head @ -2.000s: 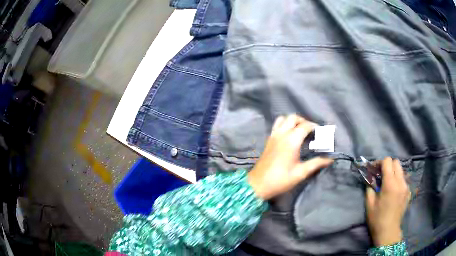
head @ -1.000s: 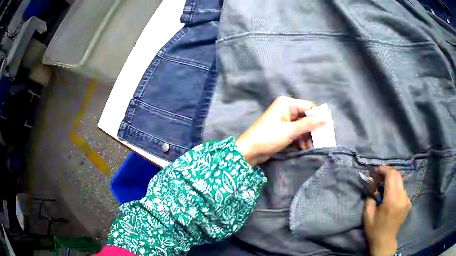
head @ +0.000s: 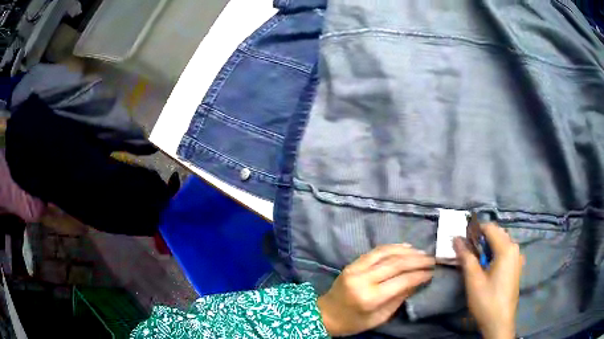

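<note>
A denim jacket [head: 397, 119] lies spread with its grey inside up, its dark blue front [head: 258, 93] showing at the left. A white care label [head: 452, 228] hangs down from the raised inside seam over the pocket bag [head: 434, 299]. My left hand [head: 379, 288] lies palm down on the cloth, fingertips at the label's lower left corner; its thumb is hidden, so a pinch cannot be told. My right hand [head: 493, 278] holds thread snips [head: 478, 240], with a bit of blue handle showing, at the label's right edge just below the seam.
The white table [head: 189, 86] shows its edge left of the jacket. A blue bin [head: 212, 232] stands below that edge. A large pale bin [head: 126, 30] is at the upper left. A person in dark clothing [head: 73, 165] is at the far left.
The label, held up before, now hangs downward across the seam. My left hand has moved down, my right hand slightly left to the label. A person in dark clothing has appeared at the left.
</note>
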